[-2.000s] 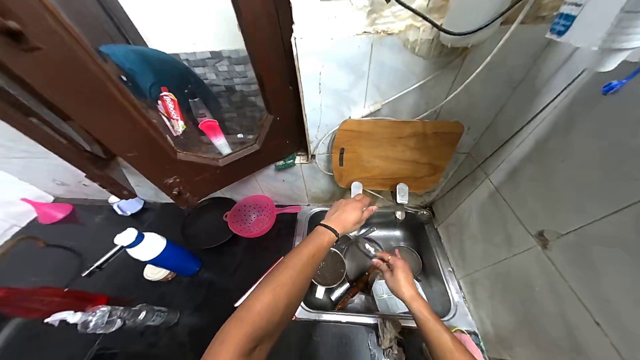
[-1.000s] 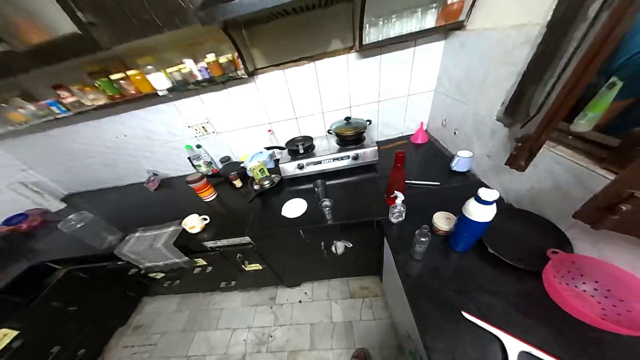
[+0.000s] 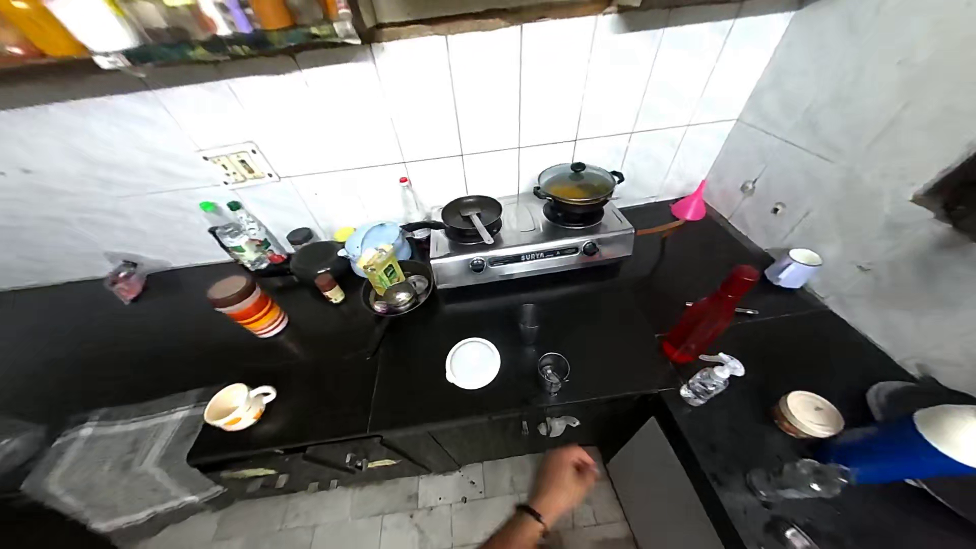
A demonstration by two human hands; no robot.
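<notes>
My left hand [image 3: 566, 479], with a dark band at its wrist, is at the lower middle, over the tiled floor in front of the black counter. It is blurred, with the fingers bent; no object shows in it. Above it on the counter is a clear glass tumbler [image 3: 553, 369] near the edge. A second glass [image 3: 528, 323] is behind that one, and a round white lid [image 3: 473, 363] lies to their left. My right hand is out of view.
A two-burner gas stove [image 3: 534, 248] holds a small pan [image 3: 460, 211] and a lidded pot [image 3: 577, 191]. A patterned cup [image 3: 232, 406] is near the left front edge. A red bottle [image 3: 705, 320], a spray bottle [image 3: 711, 381] and a blue-and-white flask [image 3: 888, 450] occupy the right counter.
The view has swung from the sink to the stove counter. Both hands were in the sink two seconds ago and neither showed one second ago; my left hand now shows over the floor.
</notes>
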